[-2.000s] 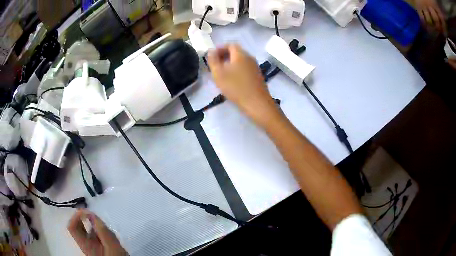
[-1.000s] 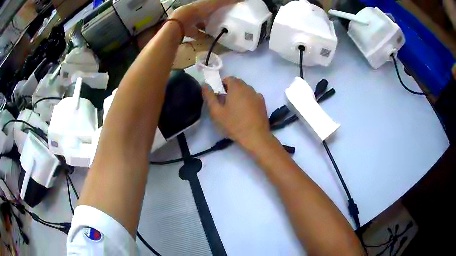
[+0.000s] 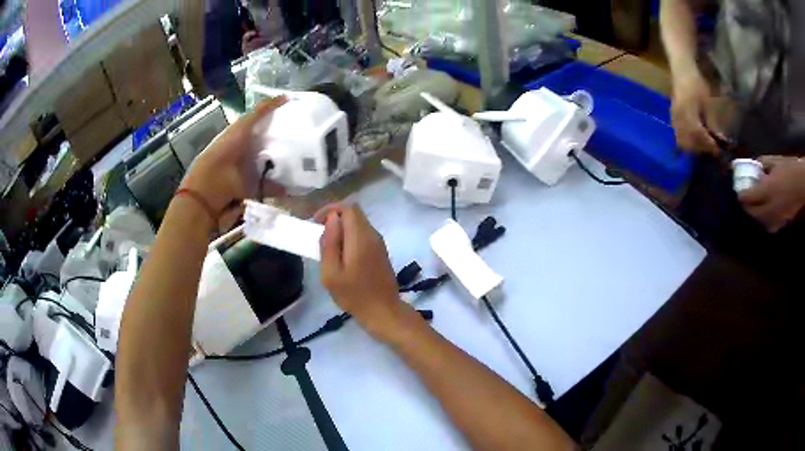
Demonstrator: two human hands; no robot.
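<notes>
My left hand (image 3: 216, 172) is around the left side of a white security camera (image 3: 304, 145) at the back of the table, its black lead hanging from the base. My right hand (image 3: 357, 269) grips the right end of a white mounting bracket (image 3: 282, 231), held just below that camera. A larger camera with a black rounded head (image 3: 265, 277) lies below, partly hidden by my left arm and the bracket.
Two more white cameras (image 3: 452, 163) (image 3: 549, 134) stand at the back. A white bracket (image 3: 466, 260) on a cable lies right of my right hand. Many cameras (image 3: 75, 352) crowd the left. A blue tray (image 3: 631, 123) and a person's hands (image 3: 777, 189) are at the right.
The view has tilted up. My left hand has come from the lower left to the back camera. My right hand has taken hold of the bracket and raised it from hanging down to nearly level.
</notes>
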